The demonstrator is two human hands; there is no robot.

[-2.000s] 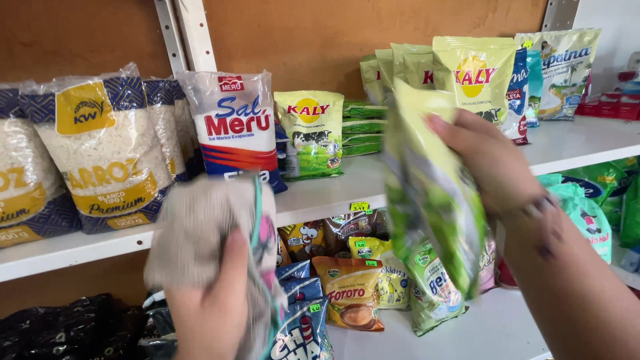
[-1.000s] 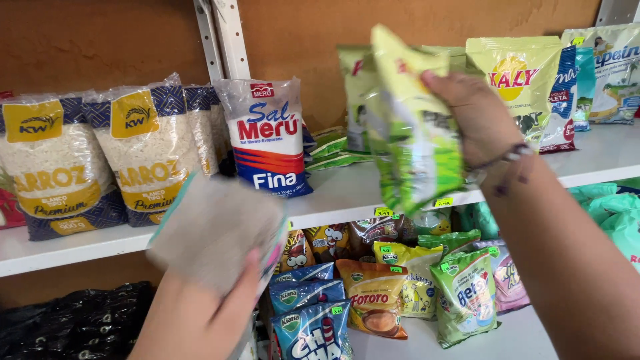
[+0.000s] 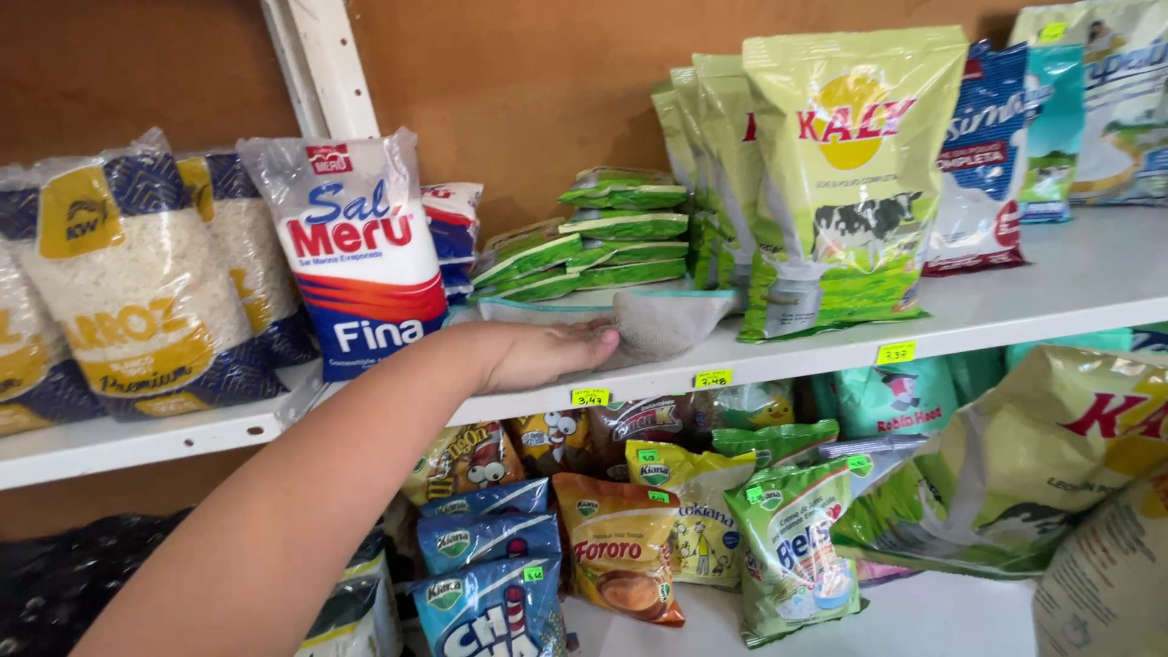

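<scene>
My left hand (image 3: 547, 354) presses a grey cloth with a teal edge (image 3: 671, 321) onto the white upper shelf, its fingers on the cloth. Just behind lie stacked green packets (image 3: 625, 242). To the right stands a large KALY powdered milk bag (image 3: 844, 182) with more like it behind. A Sal Merú salt bag (image 3: 351, 246) stands left of the hand. Another KALY bag (image 3: 1013, 465) is tilted at the lower right, in front of the lower shelf; what holds it is out of view. My right hand is not in view.
KW rice bags (image 3: 137, 274) stand at the left. Blue and white milk bags (image 3: 976, 164) are at the right. Below sit a Fororo bag (image 3: 620, 552), blue Kiana bags (image 3: 488, 593) and a green cereal bag (image 3: 794, 552). Price tags (image 3: 712, 379) line the upper shelf's front edge.
My left hand has moved from in front of the shelves onto the upper shelf with the cloth. My right hand, earlier holding KALY bags above the shelf, has left the view.
</scene>
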